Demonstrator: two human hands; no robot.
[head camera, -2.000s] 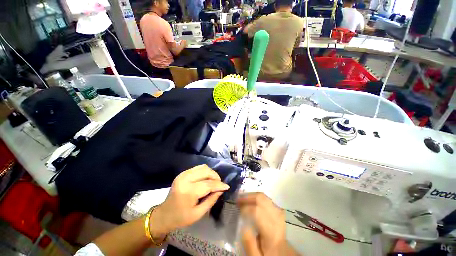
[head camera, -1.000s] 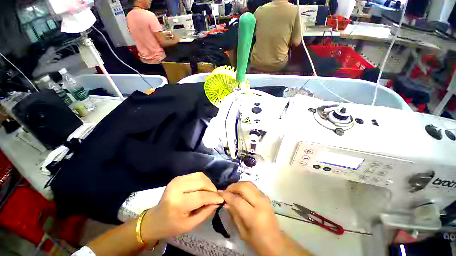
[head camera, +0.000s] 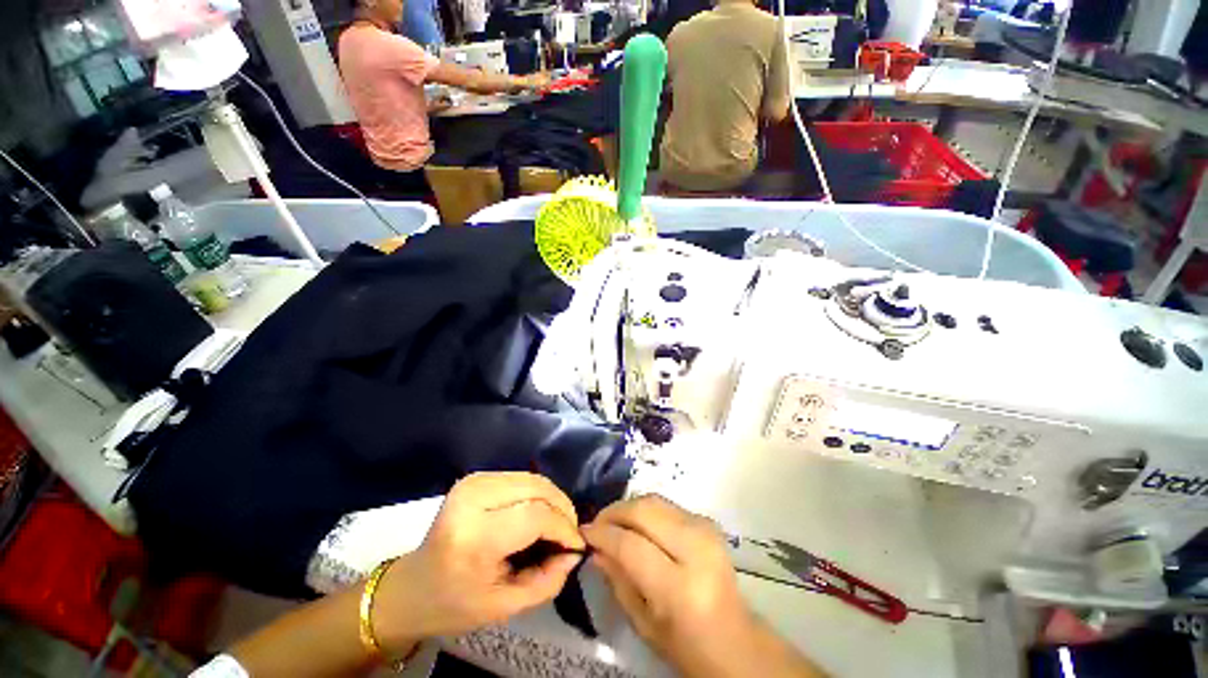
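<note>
A dark garment piece (head camera: 358, 384) is spread over the table left of the white sewing machine (head camera: 874, 371), with a shinier navy-grey area beside the needle. My left hand (head camera: 497, 550) and my right hand (head camera: 662, 570) meet fingertip to fingertip in front of the needle area. They pinch a small dark end of the cloth between them, and a narrow dark strip hangs below the fingers. Thread snips (head camera: 848, 585) with dark red handles lie on the machine bed, right of my right hand.
A yellow-green fan (head camera: 578, 231) and an upright green handle (head camera: 641, 126) stand at the machine head. A black speaker-like box (head camera: 117, 315) and bottles (head camera: 192, 236) are at left. Pale blue tubs (head camera: 954, 242) are behind. Two people (head camera: 722, 99) work at tables beyond.
My right hand has come in from a blurred position to meet my left hand at the cloth end. Since one second ago both hands are slightly lower. The view has shifted slightly.
</note>
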